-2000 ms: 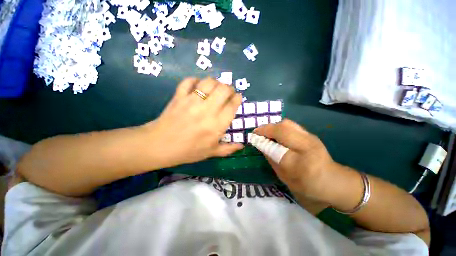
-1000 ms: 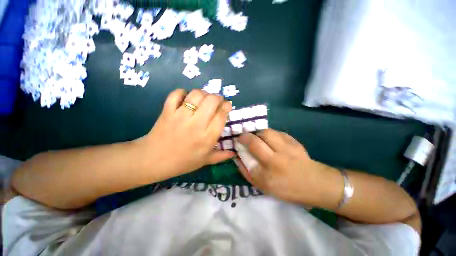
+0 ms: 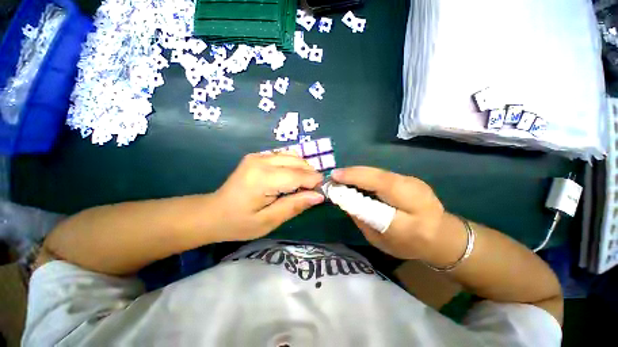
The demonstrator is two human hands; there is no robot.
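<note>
My left hand (image 3: pixel 271 193) and my right hand (image 3: pixel 400 210) meet at the fingertips near my chest. The fingertips pinch a small square component (image 3: pixel 325 188), mostly hidden between them. My right hand's finger has white ribbed tape. The panel with rows of whitish square components (image 3: pixel 318 153) lies just beyond my fingers; my left hand covers part of it. Tiny white punched pieces (image 3: pixel 289 126) lie beyond the panel, and a large pile of them (image 3: pixel 118 74) is at the left.
A green stack of spare panels (image 3: pixel 245 20) stands at the back. A blue bin (image 3: pixel 51 101) is at far left. The white stack (image 3: pixel 501 61) at right bears several loose square components (image 3: pixel 513 115). A charger plug (image 3: pixel 564 196) with cable lies at right.
The view has shifted, showing more of the green stack and bin. My hands have come together at the fingertips, on the near side of the component rows.
</note>
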